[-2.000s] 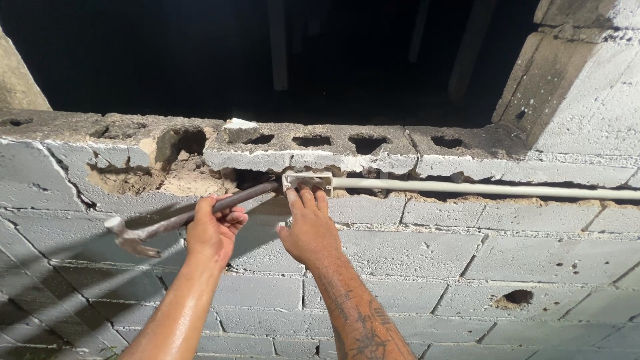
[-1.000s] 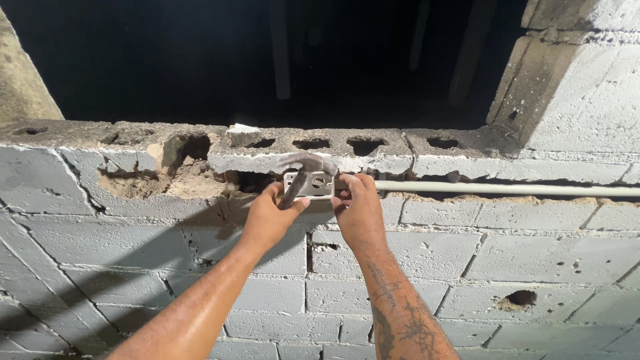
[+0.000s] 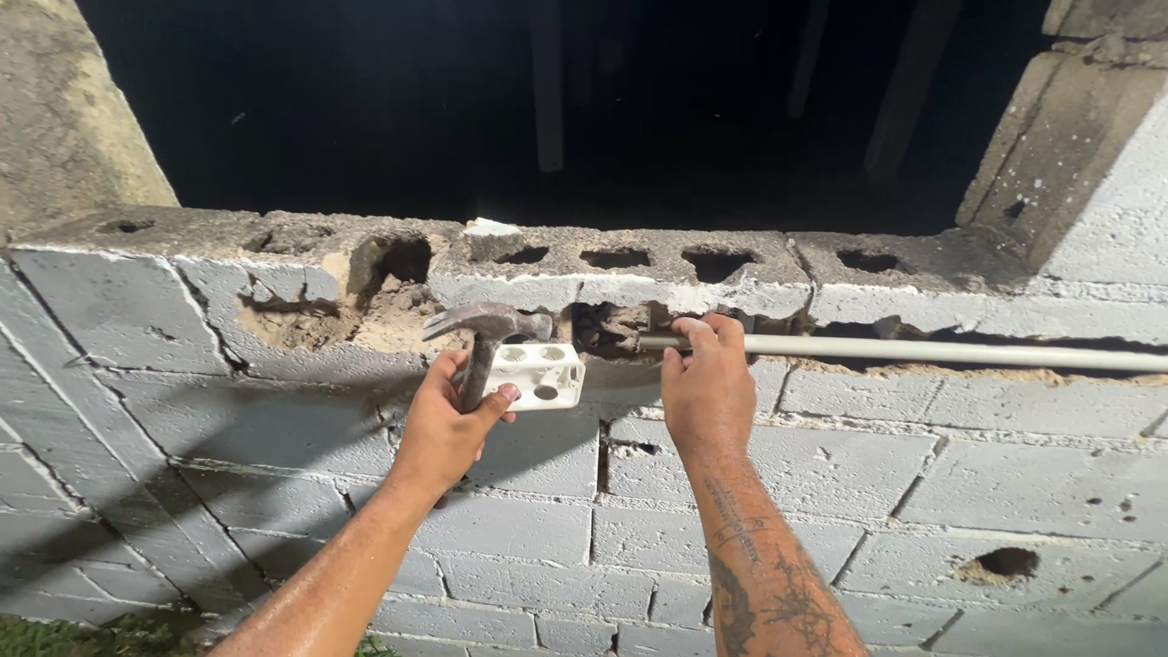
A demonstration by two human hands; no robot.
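Note:
My left hand (image 3: 453,422) grips a claw hammer (image 3: 493,323) near its head, together with a white plastic electrical box (image 3: 546,377) with round holes. The hammer head points up, just left of and behind the box's top edge. My right hand (image 3: 710,388) has its fingers around the left end of a white plastic conduit pipe (image 3: 922,349). The pipe lies along a broken-out slot (image 3: 613,330) in the block wall. The box is apart from the pipe end, to its left and slightly lower.
The painted concrete block wall (image 3: 757,461) has hollow blocks (image 3: 748,239) along the ledge of a dark opening. A broken cavity (image 3: 392,310) with loose mortar lies left of the hammer. A small hole (image 3: 1008,561) is at lower right; green plants (image 3: 91,636) grow at lower left.
The box was on the pipe's end in the slot; now it is off, held lower and to the left in my left hand with the hammer. My right hand has moved from the box to the pipe.

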